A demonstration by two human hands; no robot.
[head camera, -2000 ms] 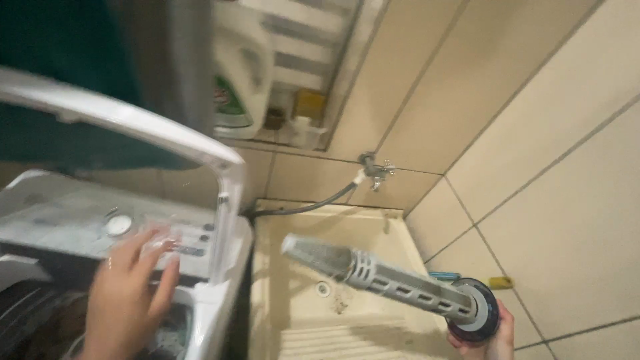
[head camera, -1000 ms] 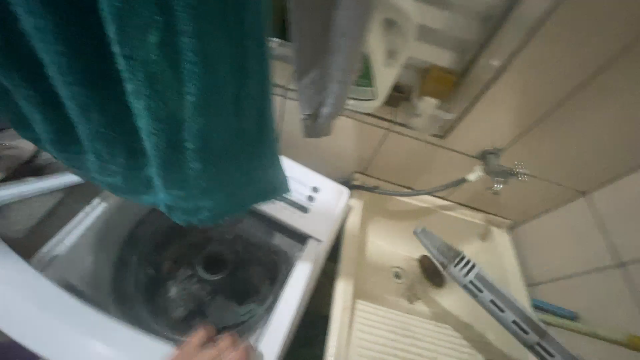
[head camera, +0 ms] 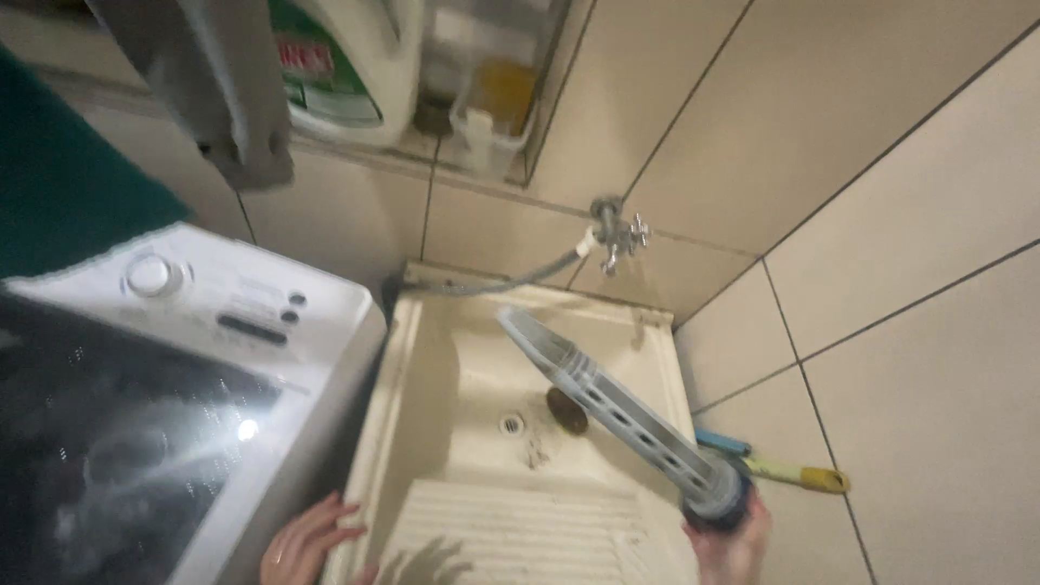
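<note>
My right hand (head camera: 735, 540) grips the dark round base of a long grey plastic part with slots (head camera: 634, 418), perhaps a washing machine agitator piece. Its narrow tip points up and left over the cream laundry sink (head camera: 479, 382). My left hand (head camera: 313, 540), fingers apart and holding nothing, is at the sink's left rim. Beneath the grey part, a brown oval object (head camera: 567, 410) lies in the basin, right of the drain (head camera: 512, 424). The white washing machine (head camera: 333, 325) stands to the left with its dark glossy lid down.
A wall tap (head camera: 613, 231) with a grey hose (head camera: 528, 276) is behind the sink. A detergent jug (head camera: 349, 65) and a clear container (head camera: 496, 106) stand on the recessed shelf. Grey cloth (head camera: 211, 89) and teal fabric (head camera: 73, 162) hang at upper left. Blue and yellow handles (head camera: 800, 475) lie right of the sink.
The washing machine lid, raised earlier, is now down. My left hand has moved from the machine to the sink's left rim. The grey part remains in my right hand.
</note>
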